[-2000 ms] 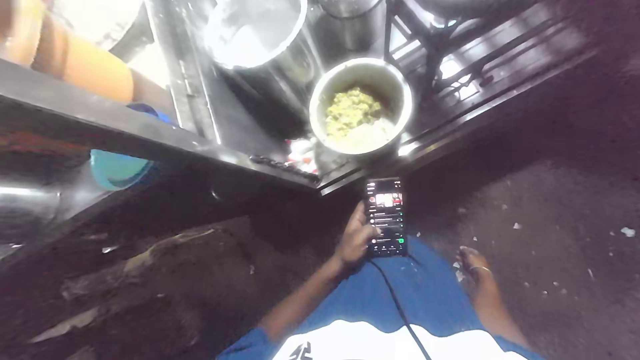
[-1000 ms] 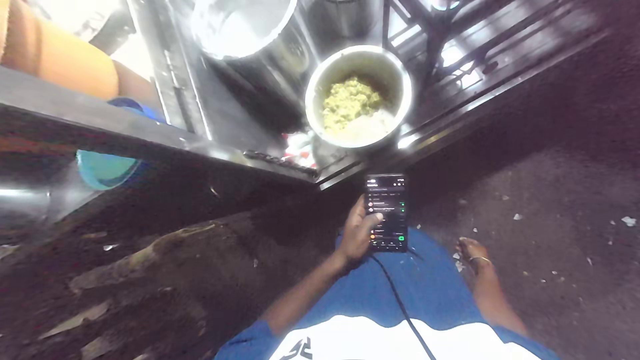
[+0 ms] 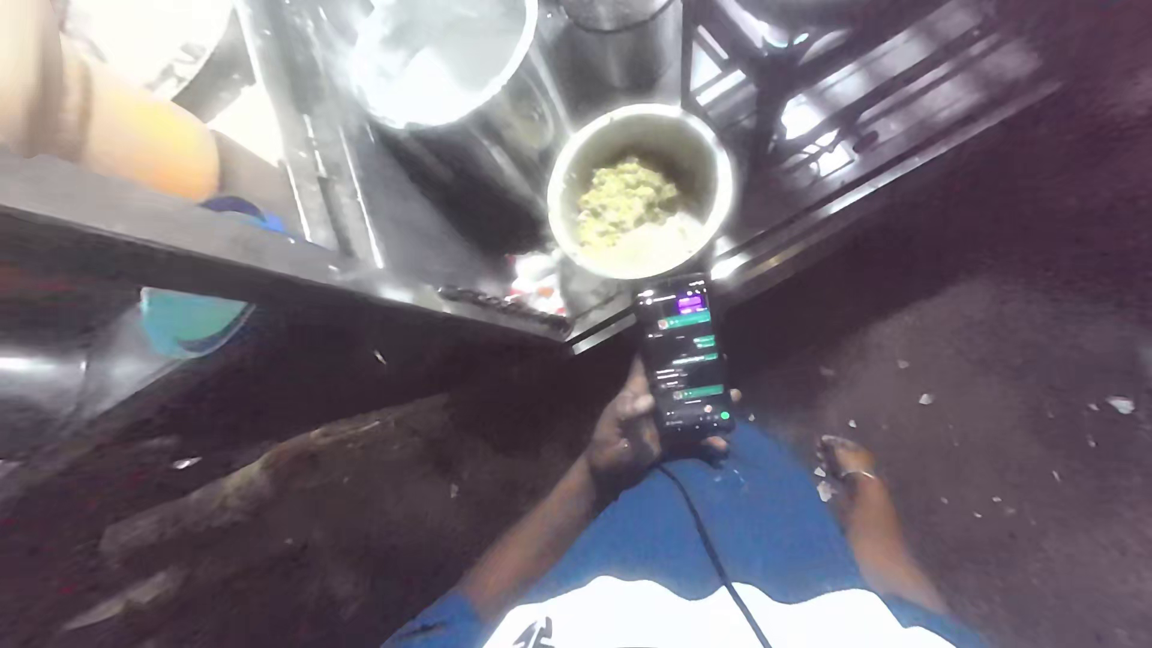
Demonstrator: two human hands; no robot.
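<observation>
A dark smartphone [image 3: 686, 360] with a lit screen is in my left hand [image 3: 630, 427], its fingers wrapped around the lower edges. A black cable [image 3: 706, 540] runs from the phone's lower end down over my blue and white clothing. Just beyond the phone's top edge stands a round metal pot [image 3: 562, 193] holding yellowish-green food [image 3: 625, 202] and a paler portion. Lower right, my right hand [image 3: 841, 457] rests by the blue cloth, with a thin band at the wrist. It is small and blurred, and nothing shows in its grasp.
Left of the pot stands a larger metal vessel [image 3: 526, 45]. A burner frame [image 3: 783, 99] lies to the right on the metal counter [image 3: 405, 207]. A raised metal edge [image 3: 270, 256] crosses the left side, with an orange container [image 3: 148, 135] above and a teal bowl [image 3: 189, 319] below.
The phone's screen content has changed. My left thumb has moved off the screen to the phone's side. My right hand stays at the lower right.
</observation>
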